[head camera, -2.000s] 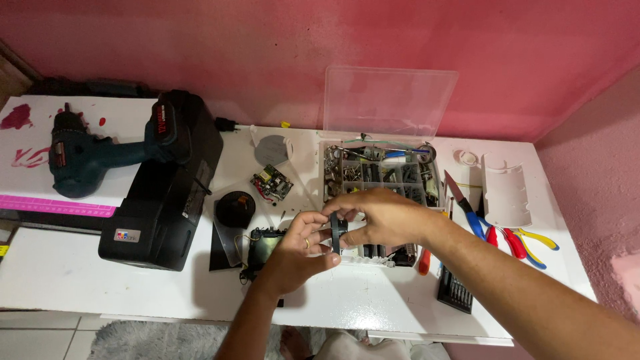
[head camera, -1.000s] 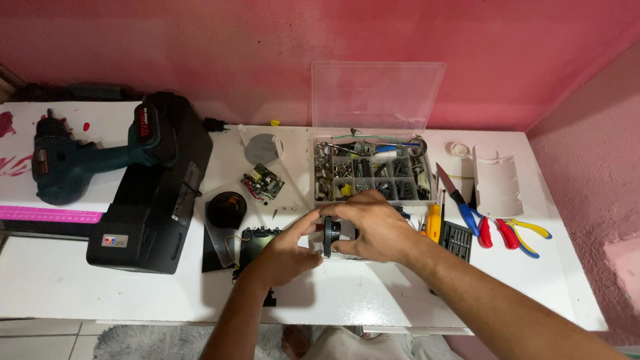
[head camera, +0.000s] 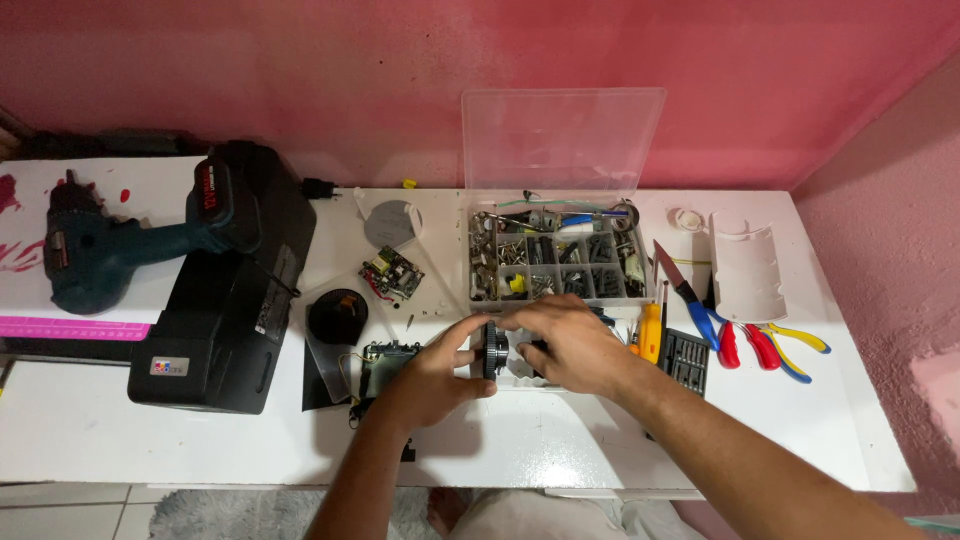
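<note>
A black ridged ring (head camera: 492, 351), perhaps a lens part, stands on edge between my two hands. The fingers and thumb of my left hand (head camera: 442, 367) grip its left side. My right hand (head camera: 566, 341) is at its upper right, a fingertip by the rim and the thumb near a small dark part; whether it holds that part I cannot tell. A white part with a wavy edge (head camera: 534, 381) lies partly hidden under my right hand. Left of my left hand is a black frame with thin wires (head camera: 384, 375). A sorting box (head camera: 559, 306) of screws and small parts stands open behind my hands.
A printer-like black device (head camera: 202, 345) with a cordless drill (head camera: 142, 255) on it stands left. A circuit board (head camera: 391, 273) lies near the middle. At right are a knife (head camera: 686, 296), pliers (head camera: 750, 345), a yellow-handled tool (head camera: 649, 334), a bit set (head camera: 686, 364) and a white cover (head camera: 746, 266).
The view has shifted. My right hand's fingers have moved off the ring's upper edge to its right side, so more of the ring shows. My left hand still holds it.
</note>
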